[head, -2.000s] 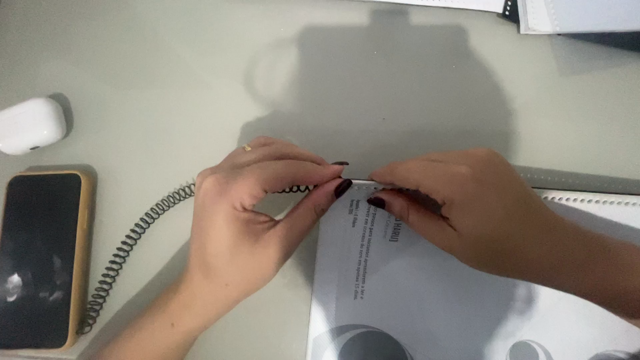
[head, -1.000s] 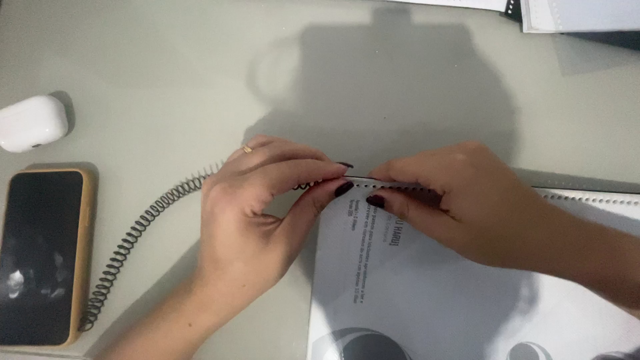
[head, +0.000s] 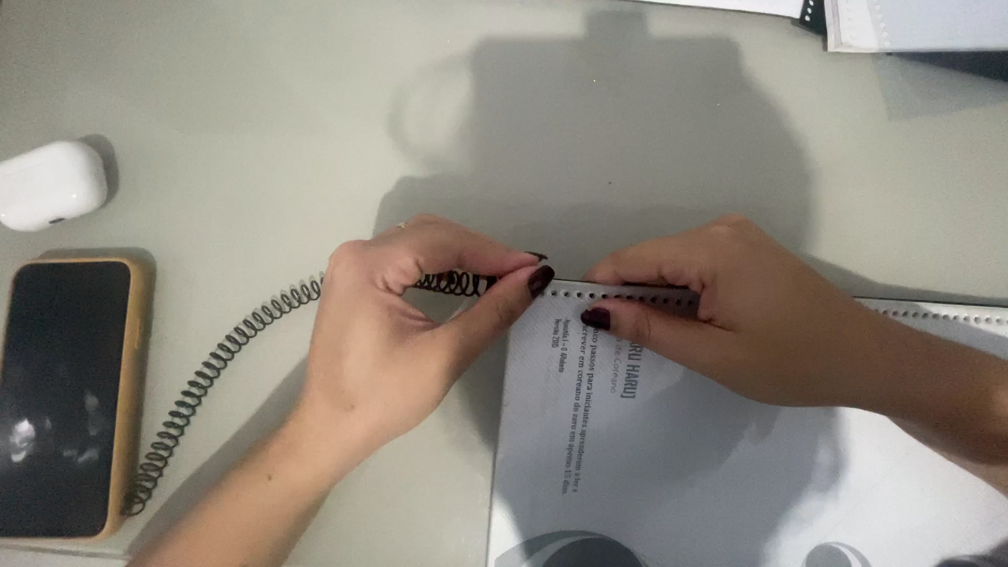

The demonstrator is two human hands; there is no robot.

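A black spiral binding coil (head: 203,372) curves from beside the phone up to the top left corner of a stack of punched sheets (head: 669,472) with a clear cover. My left hand (head: 394,331) pinches the coil's end between thumb and forefinger at that corner, by the first punched holes. My right hand (head: 732,315) grips the punched edge of the stack a little to the right, thumb on top and fingers behind. A row of small holes shows between the two hands and again right of my right hand. Whether the coil's tip is in a hole is hidden by my left fingertips.
At the far left a smartphone in a tan case (head: 132,394) lies on the table, with a white earbud case (head: 53,186) above it. More punched sheets (head: 929,27) with a dark cover lie at the top right. A large shadow falls across the table.
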